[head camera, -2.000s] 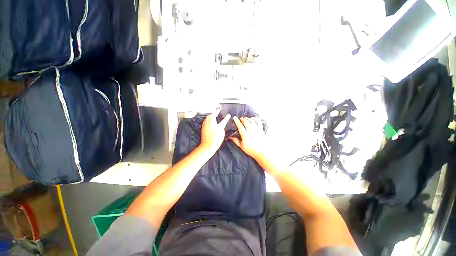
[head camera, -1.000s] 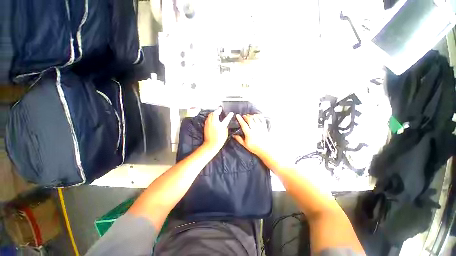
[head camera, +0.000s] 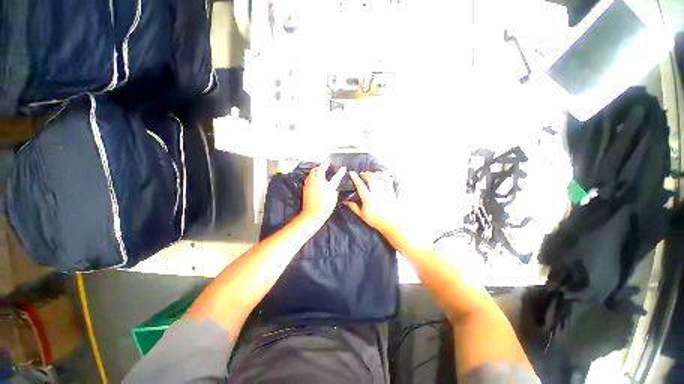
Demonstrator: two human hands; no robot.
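A dark navy bag piece (head camera: 341, 274) lies from the white table's front edge down to my lap. Its far end is under the white sewing machine (head camera: 356, 94), whose details are washed out by glare. My left hand (head camera: 321, 193) presses on the far part of the piece, fingers pointing forward. My right hand (head camera: 370, 199) lies close beside it on the same piece, with the thumb near the left hand. Both hands are bare. The needle area cannot be made out.
Navy backpack bodies with white piping (head camera: 142, 180) are stacked at the left. Black strips (head camera: 496, 199) lie on the right of the table. Beyond them are a black pile (head camera: 619, 202) and a tablet (head camera: 600, 56). A green crate (head camera: 161, 326) and a carton (head camera: 49, 334) are at lower left.
The view has shifted slightly. Both hands keep nearly the same place on the navy piece, which shows little movement.
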